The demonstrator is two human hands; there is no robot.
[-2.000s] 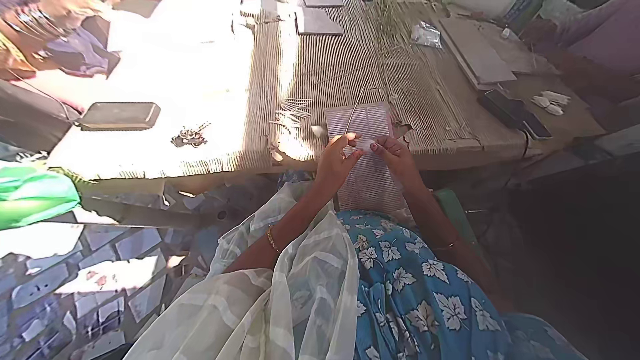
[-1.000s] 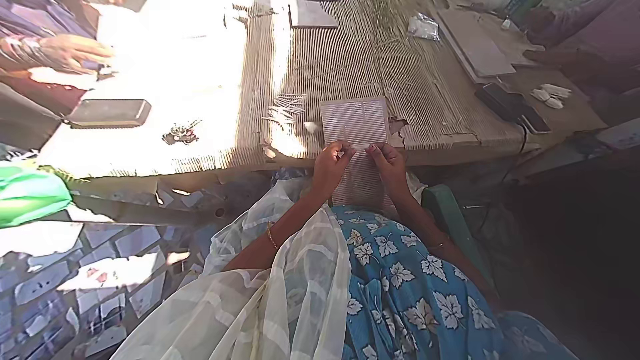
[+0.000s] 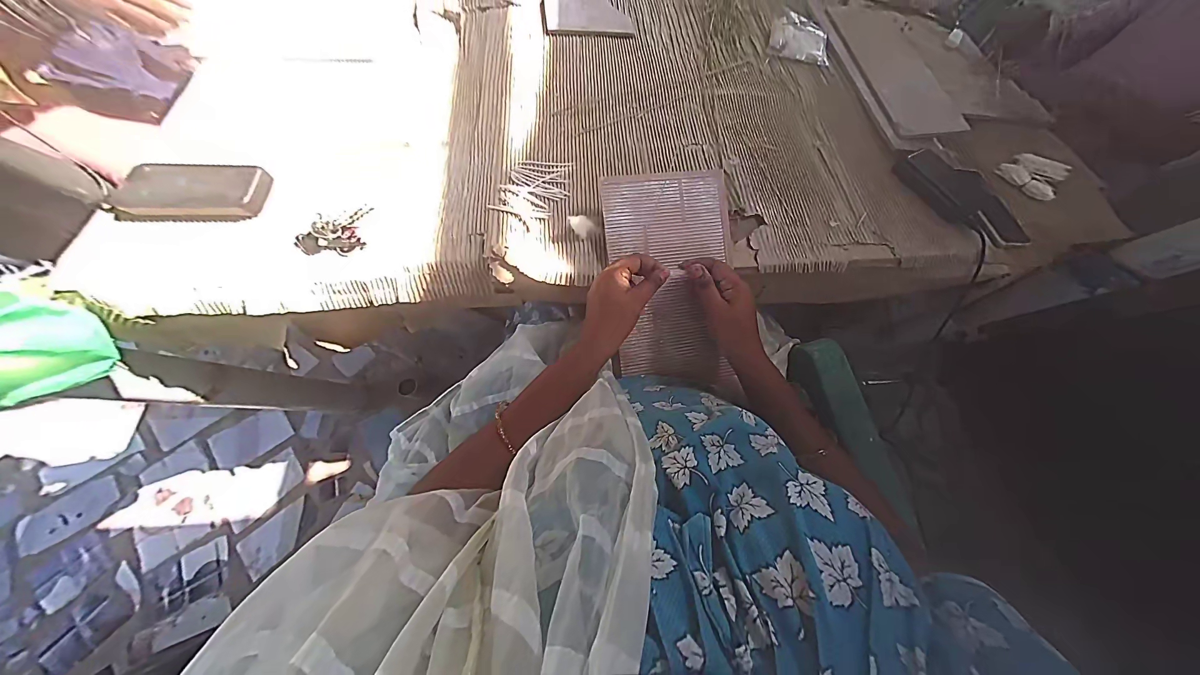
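A flat ribbed board (image 3: 667, 211) leans from my lap against the table's front edge. Over its middle, my left hand (image 3: 626, 295) and my right hand (image 3: 720, 298) face each other with fingertips pinched and nearly touching. Between them is a small pale piece, too fine to identify, and which hand grips it cannot be told. Thin white sticks or strips (image 3: 534, 190) lie on the table left of the board, with a small white lump (image 3: 582, 226) beside the board's edge.
The table has a corrugated cover (image 3: 806, 187). On it are a dark case (image 3: 190, 191), a small tangled bunch (image 3: 333, 232), a clear packet (image 3: 798, 39), flat boards (image 3: 891, 70), a black device with a cord (image 3: 961, 197) and white pieces (image 3: 1034, 175). Another person's hand (image 3: 141, 19) shows at upper left.
My hands were higher over the board two seconds ago, with thin strips sticking up from them; those strips no longer show. The board's upper part is now uncovered.
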